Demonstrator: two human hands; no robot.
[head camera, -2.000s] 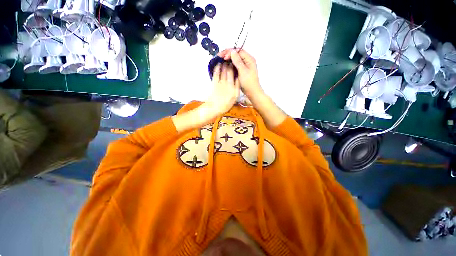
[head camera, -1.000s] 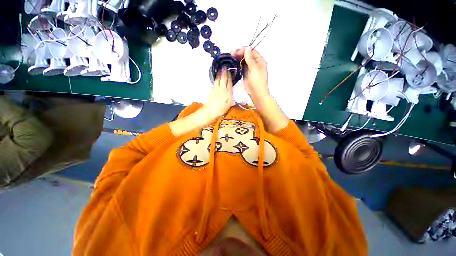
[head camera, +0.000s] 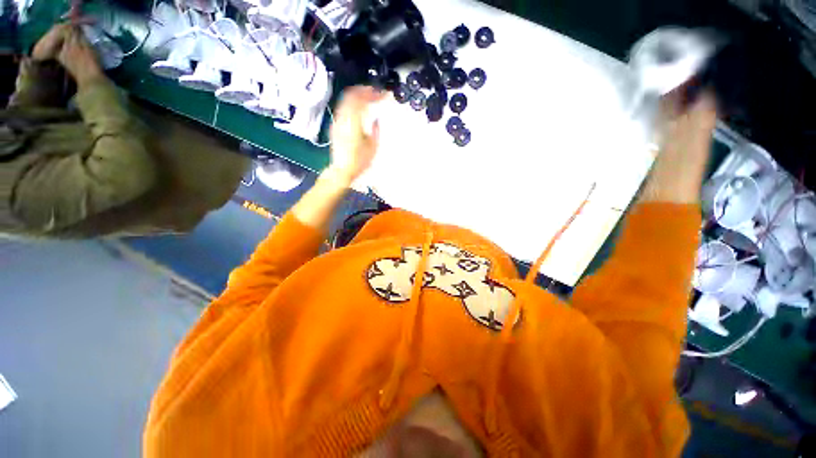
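My left hand (head camera: 353, 134) is over the left edge of the white sheet (head camera: 528, 116), slightly blurred, with thumb and fingers apart and nothing visible in it. My right hand (head camera: 684, 134) is raised at the sheet's far right corner, blurred, and holds a white housing (head camera: 667, 58), also blurred. Its fingertips are partly hidden by the housing and dark shadow. Small black rings (head camera: 457, 103) lie loose on the upper left of the sheet. Glossy black housings (head camera: 394, 40) are clustered beyond my left hand.
White wired housings stand on the green bench at left (head camera: 242, 76) and right (head camera: 738, 201). Another person's hands and sleeves (head camera: 85, 134) are at the far left. A lamp-like shiny round thing (head camera: 279, 174) is below the bench edge.
My hands have parted, left hand to the left and right hand up to the right. The black round part has left my hands. The view has turned, bringing another person's hands into sight.
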